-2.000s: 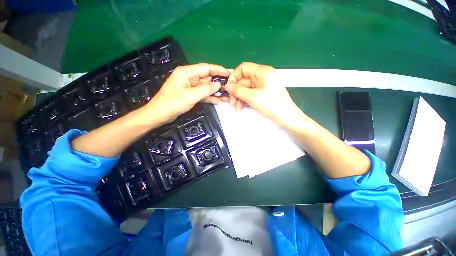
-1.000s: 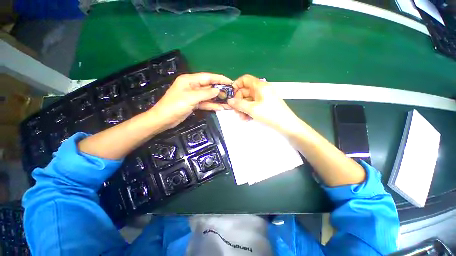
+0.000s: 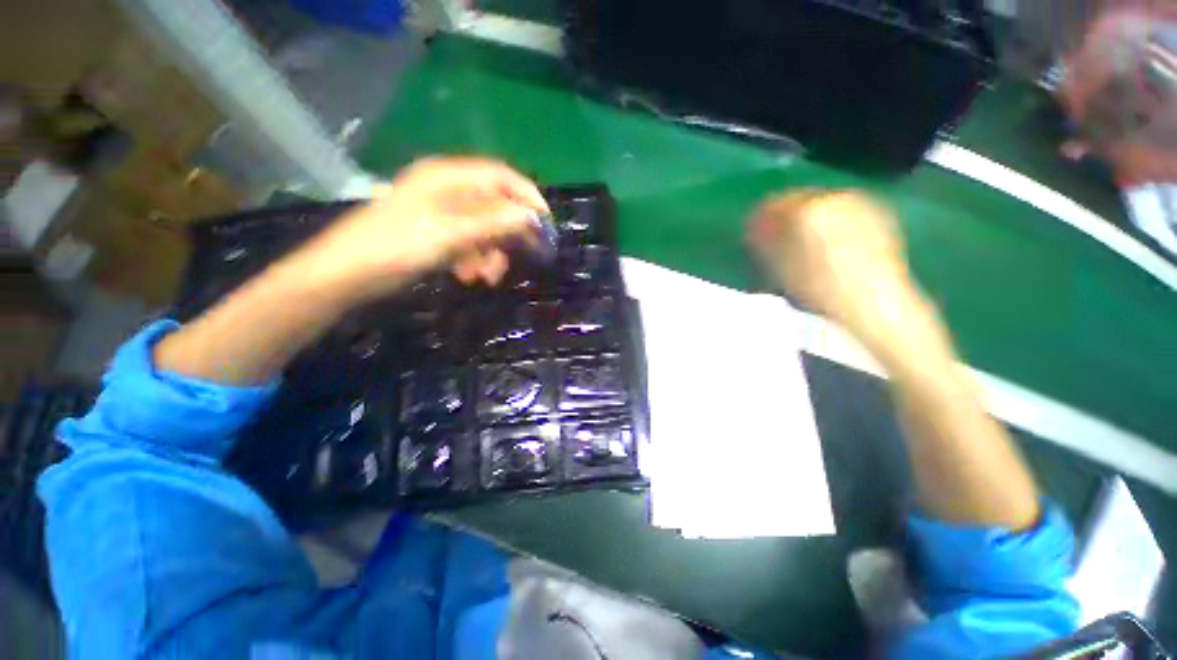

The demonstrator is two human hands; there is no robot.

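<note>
My left hand [image 3: 471,219] is blurred above the upper part of the black blister tray [image 3: 516,387]. Something small and shiny [image 3: 543,232] shows at its fingertips, probably the small black housing, but blur hides its shape. My right hand [image 3: 826,245] is blurred and curled above the green bench, right of the white sheets [image 3: 736,426]. I cannot tell whether it holds anything. The tray's square pockets show shiny shapes. The sheets lie slightly fanned along the tray's right edge.
A white stack [image 3: 1118,548] is at the far right, partly behind my right sleeve. A large black tray pile [image 3: 774,77] stands across the bench. A person's head [image 3: 1136,84] is at the upper right. Cartons [image 3: 155,194] are at the upper left. A white strip [image 3: 1020,400] crosses the bench.
My hands have moved apart, the left over the tray and the right to the right. The small housing is no longer between both hands. The whole view has turned and shifted.
</note>
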